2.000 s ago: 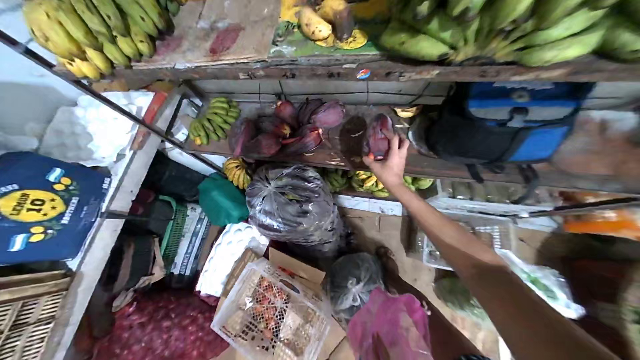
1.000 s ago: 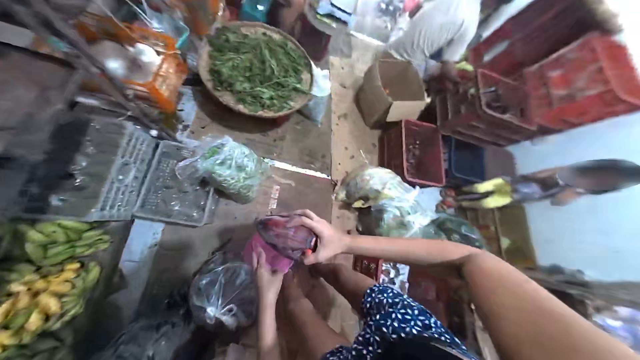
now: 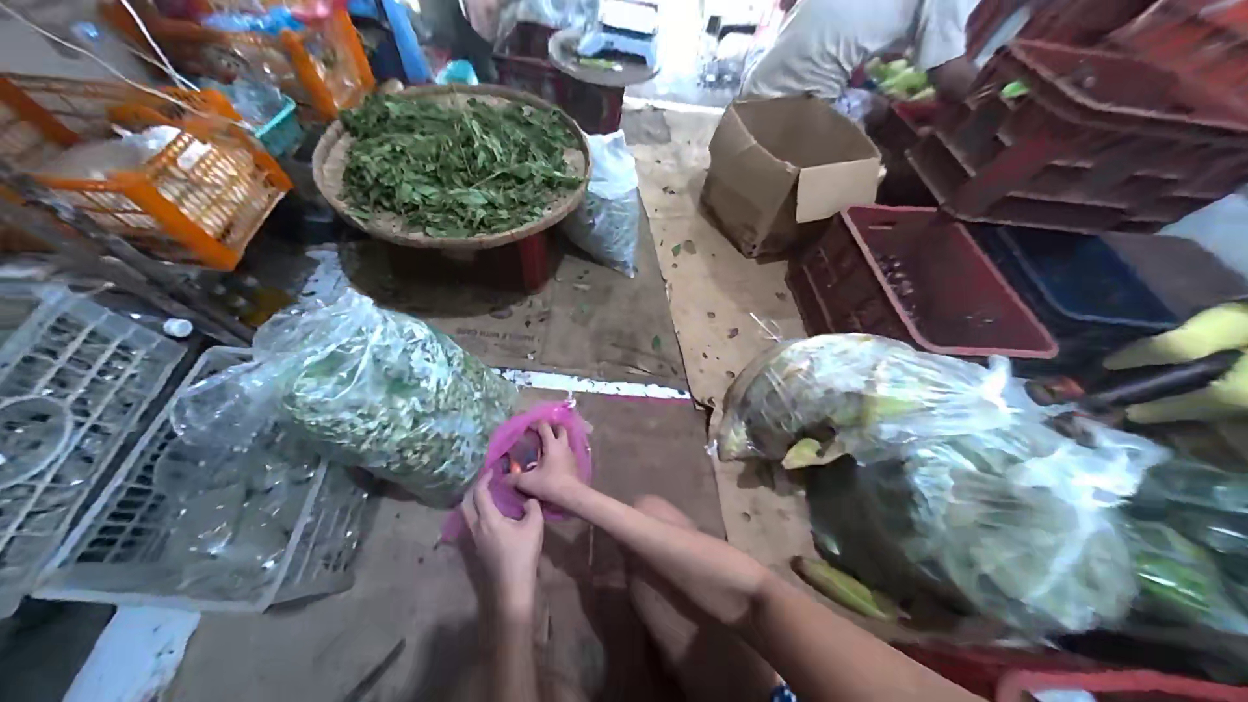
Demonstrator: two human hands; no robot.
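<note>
A pink plastic bag (image 3: 577, 441) is spread open between my hands, low in the middle of the view. My left hand (image 3: 505, 531) grips the near left edge of its mouth. Inside the mouth, my right hand (image 3: 554, 466) has its fingers on a dark purple banana blossom (image 3: 525, 451), which shows only in part. Whether those fingers still grip the blossom firmly is hard to see. Touching the pink bag on its left is a clear plastic bag of green leaves (image 3: 390, 400).
Grey plastic crates (image 3: 210, 526) lie left. Beyond are a woven tray of leafy greens (image 3: 453, 166), a cardboard box (image 3: 785, 175) and a dark red crate (image 3: 951, 283). Bagged vegetables (image 3: 936, 468) lie right. A person in light clothing (image 3: 843, 44) bends at the back.
The right hand took the banana blossom from the shelf seen earliest, and it has since gone down into the pink bag. The view has swung from the shelves to the floor.
</note>
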